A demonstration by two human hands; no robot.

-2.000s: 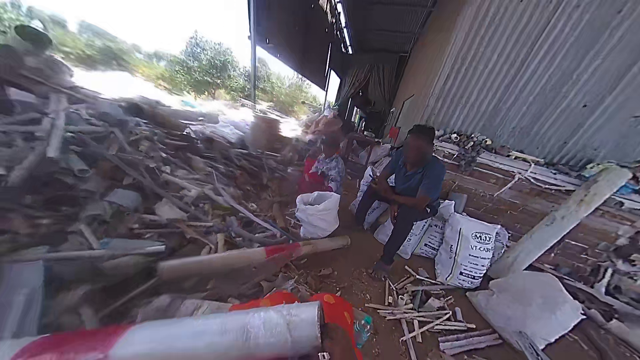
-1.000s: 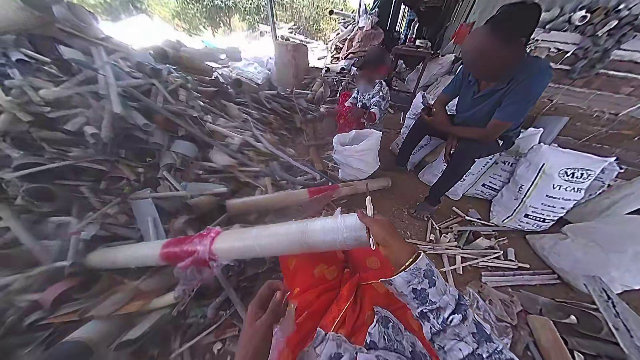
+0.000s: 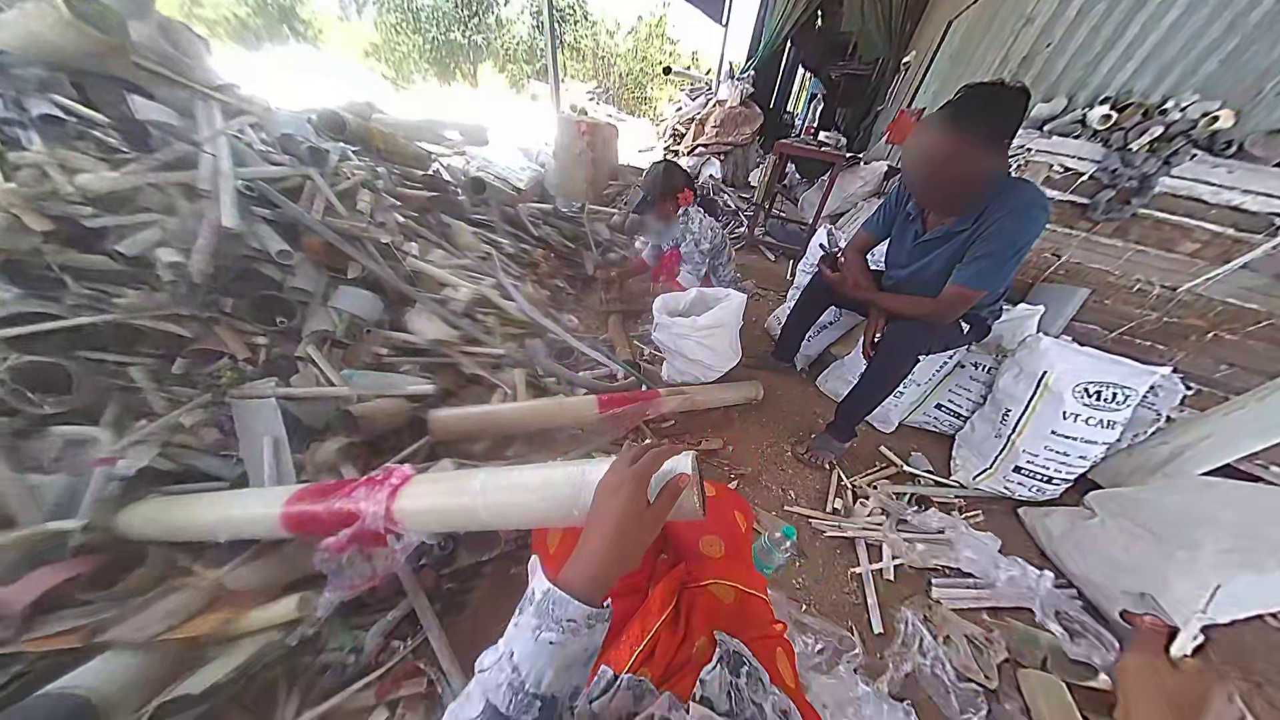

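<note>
A long, pale pipe [image 3: 450, 500], wrapped in clear film with a pink-red band and loose film near its middle, lies across the left and centre, its open end above the orange cloth on my lap. My left hand [image 3: 625, 515] grips it near that end, fingers curled over the top. At the bottom right corner is my right hand [image 3: 1160, 665], blurred and partly cut off. A small whitish piece [image 3: 1195, 622] is at its fingertips; whether it is held is unclear. Beyond lies a second wrapped pipe [image 3: 530, 415] with a red band.
A large heap of pipe scrap [image 3: 300, 260] fills the left. A white sack [image 3: 698, 335] stands ahead, near a crouching person [image 3: 700, 245]. Another person [image 3: 960, 240] sits on printed sacks [image 3: 1060, 415]. Cut strips [image 3: 870, 540], plastic film and a green-capped bottle [image 3: 773, 550] lie on the ground.
My right hand has moved from the pipe's end, where it held a thin pale stick, to the far lower right. My left hand has moved up from below the pipe onto it.
</note>
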